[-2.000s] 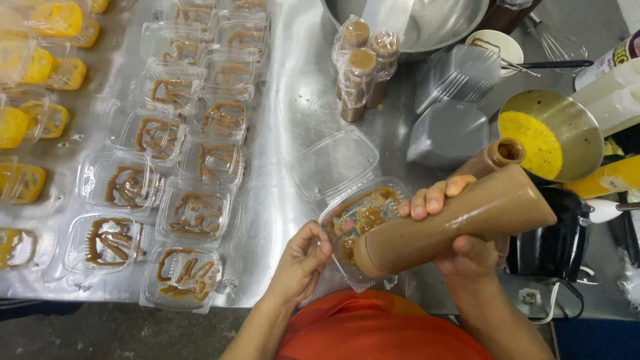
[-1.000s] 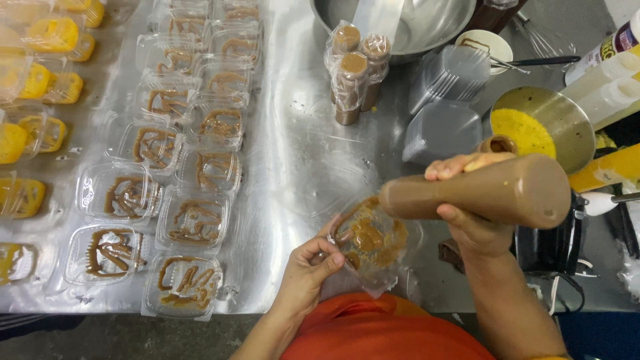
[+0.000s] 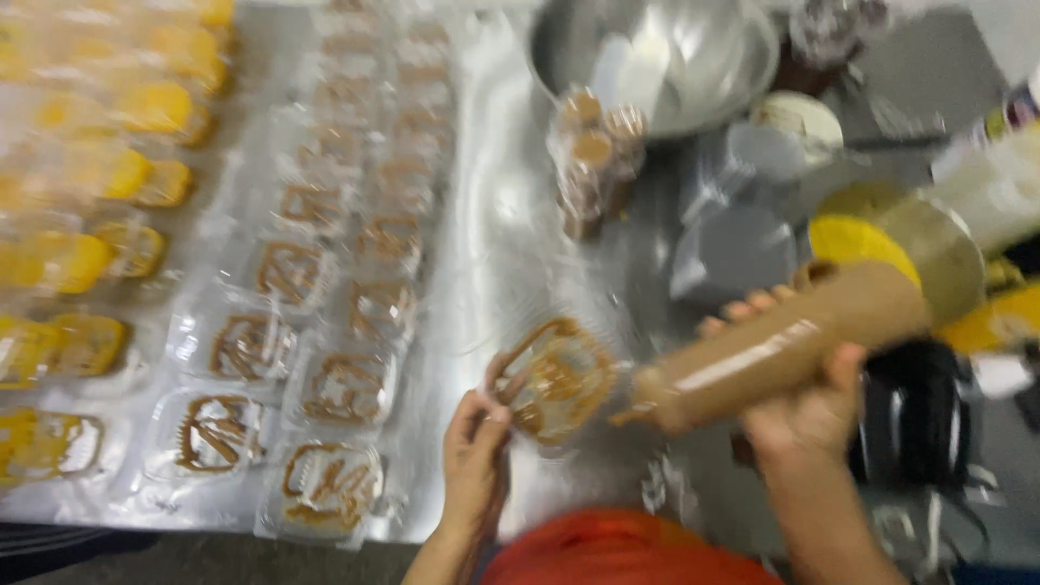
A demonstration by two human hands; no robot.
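My left hand [image 3: 479, 443] pinches the left edge of a clear plastic container [image 3: 561, 378], whose inside is streaked with brown sauce. In my right hand [image 3: 804, 398] is a squeeze bottle of brown sauce [image 3: 780, 349], tilted with its nozzle down and to the left, just right of the container and apart from it. A little sauce shows at the nozzle. Open clear containers with brown sauce [image 3: 333, 487] stand in two columns to the left. The picture is blurred, so finer detail cannot be told.
Containers with yellow food [image 3: 61, 260] fill the far left. Several wrapped brown bottles [image 3: 593, 154] stand before a large steel bowl [image 3: 731, 57]. Stacked clear containers [image 3: 731, 252], a steel bowl with yellow contents [image 3: 942, 244] and a black appliance [image 3: 918, 414] are at the right.
The bottle's nozzle, over the container's edge a second ago, is now off to its right. The container is tilted differently in my left hand. The view has shifted.
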